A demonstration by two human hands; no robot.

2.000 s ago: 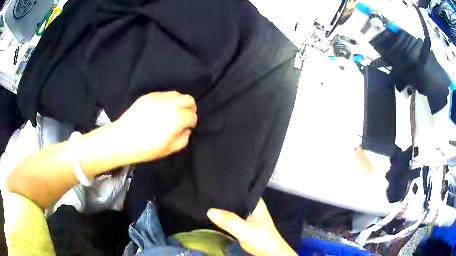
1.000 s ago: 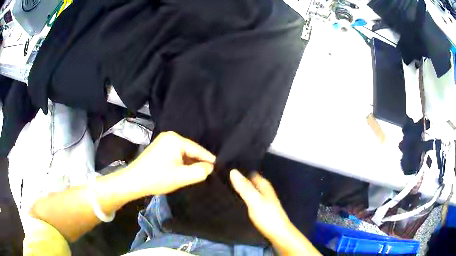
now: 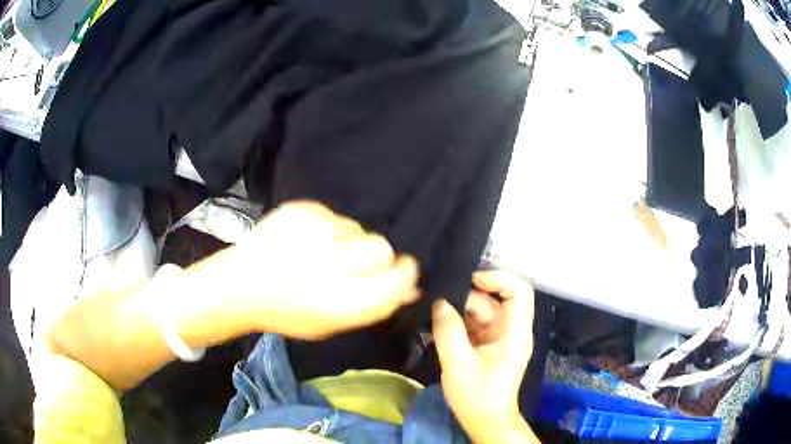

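A large black garment (image 3: 364,130) covers the left and middle of the white table and hangs over its front edge toward my lap. Its right edge runs up to the metal presser foot area (image 3: 527,48) at the top. My left hand (image 3: 338,273), with a white bracelet on the wrist, has curled fingers on the cloth near the front edge. My right hand (image 3: 486,334) is just right of it and pinches the garment's edge between thumb and fingers. The cloth under my left fingers is partly hidden.
A black flat rectangle (image 3: 675,143) lies on the table (image 3: 581,191) at right, with a tan tag (image 3: 650,222) and black scraps (image 3: 715,260) beside it. White strips (image 3: 702,368) hang at the right edge above a blue bin (image 3: 642,425). White bundles (image 3: 113,225) are at left.
Both hands have come down to the front edge of the cloth from farther apart. Over the last second they moved slightly right, and my right hand closed on the edge. The view also shifted.
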